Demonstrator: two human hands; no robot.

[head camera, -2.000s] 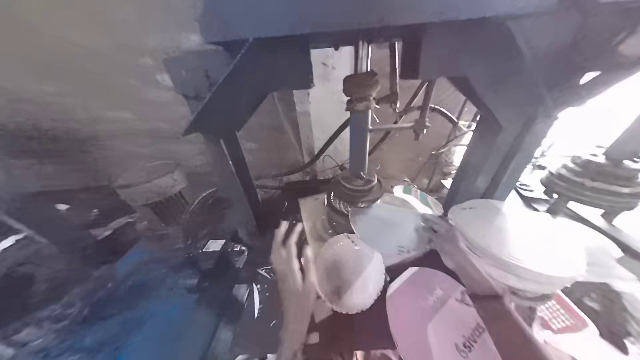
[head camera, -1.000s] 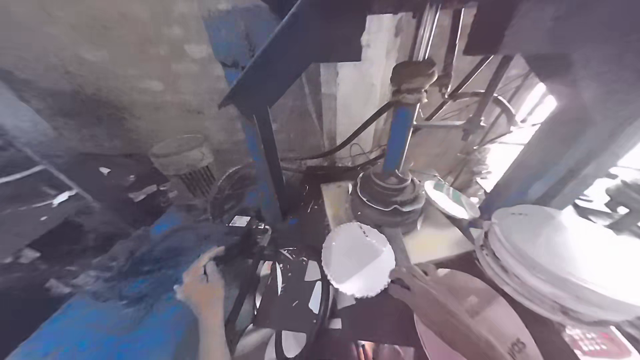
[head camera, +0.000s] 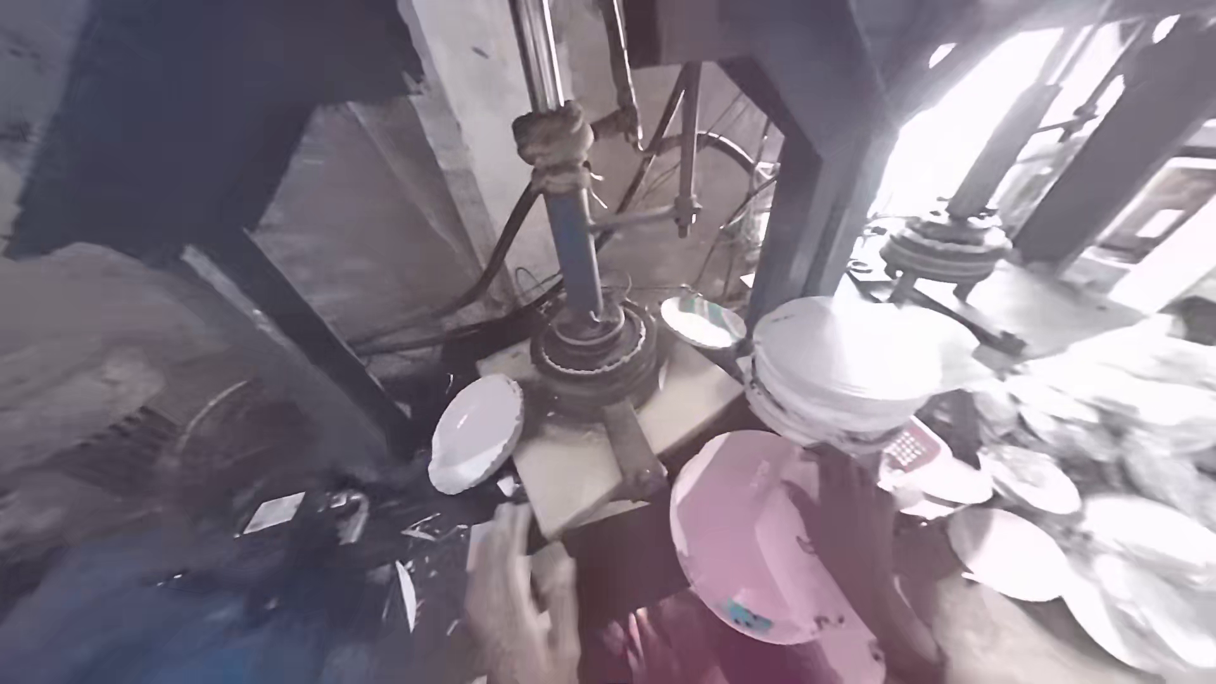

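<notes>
Low in the head view, my left hand (head camera: 522,598) has its fingers apart and holds nothing. Up and left of it a white scalloped plate (head camera: 477,434) is tilted beside the press base. My right hand (head camera: 855,532) lies against a pink oval sheet (head camera: 731,513) that bears writing; whether the fingers grip it is unclear. Behind both hands the round metal die of a press (head camera: 594,356) rests on a pale square plate (head camera: 560,475), under a blue and steel rod (head camera: 575,247). A stack of white round sheets (head camera: 855,361) stands to the right of the die.
Dark steel press legs (head camera: 294,332) rise on both sides. A small plate with a green pattern (head camera: 703,321) lies behind the die. At the right are a pink perforated basket (head camera: 914,448), loose white discs (head camera: 1009,554) and a second press die (head camera: 945,249). Scraps litter the left.
The white scalloped plate, earlier in front of the die beside my right hand, now leans left of the die. My right hand has moved onto the pink sheet. The view has shifted.
</notes>
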